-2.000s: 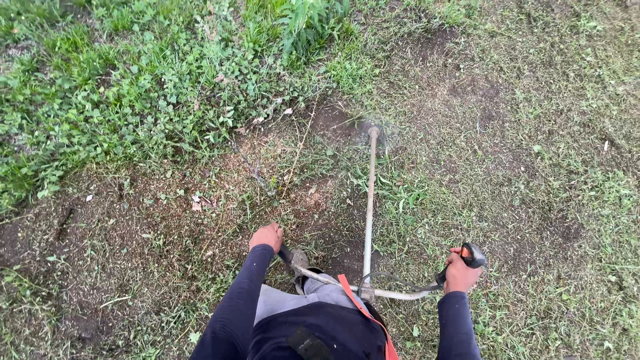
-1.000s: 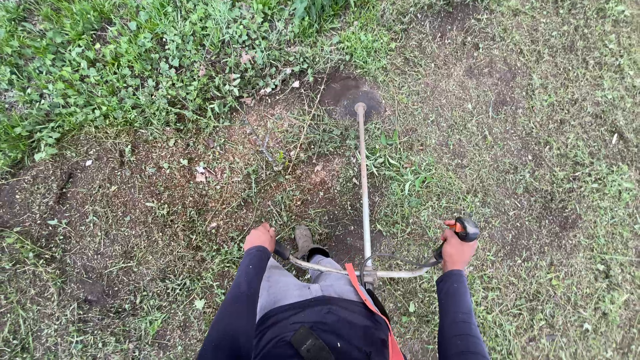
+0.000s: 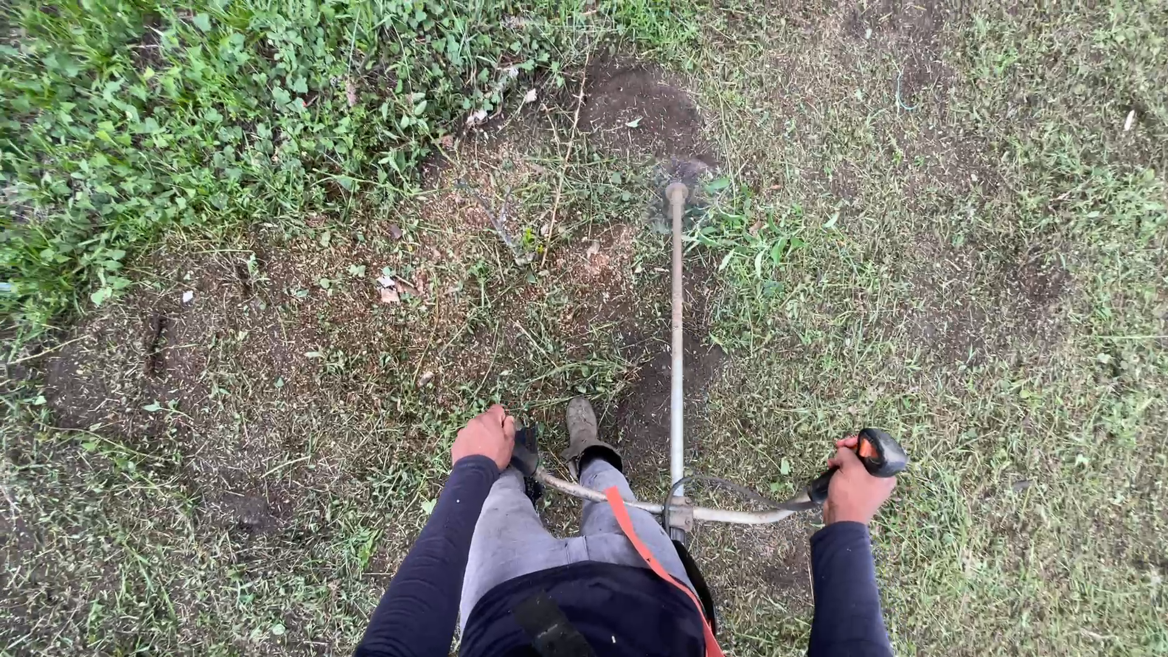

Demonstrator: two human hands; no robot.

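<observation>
A brush cutter's long metal shaft (image 3: 677, 338) runs from my body out to its cutting head (image 3: 677, 190), which is low over the ground and blurred around its edge. My left hand (image 3: 485, 436) is closed on the left end of the curved handlebar (image 3: 744, 516); most of that grip is hidden beneath it. On the right, my right hand (image 3: 856, 485) is wrapped around the black control handle (image 3: 881, 453) with an orange part. An orange harness strap (image 3: 643, 546) crosses my dark shirt beside the shaft.
Taller green weeds (image 3: 228, 119) grow at the upper left. Cut grass (image 3: 985, 383) covers the ground on the right, and bare soil (image 3: 639, 109) shows beyond the cutting head. A thin twig (image 3: 568, 160) lies left of it. My boot (image 3: 581, 427) is between handlebar and shaft.
The cutting head has moved back toward me, off the patch of dark soil where it was a second ago. Both hands have kept hold of the handlebar.
</observation>
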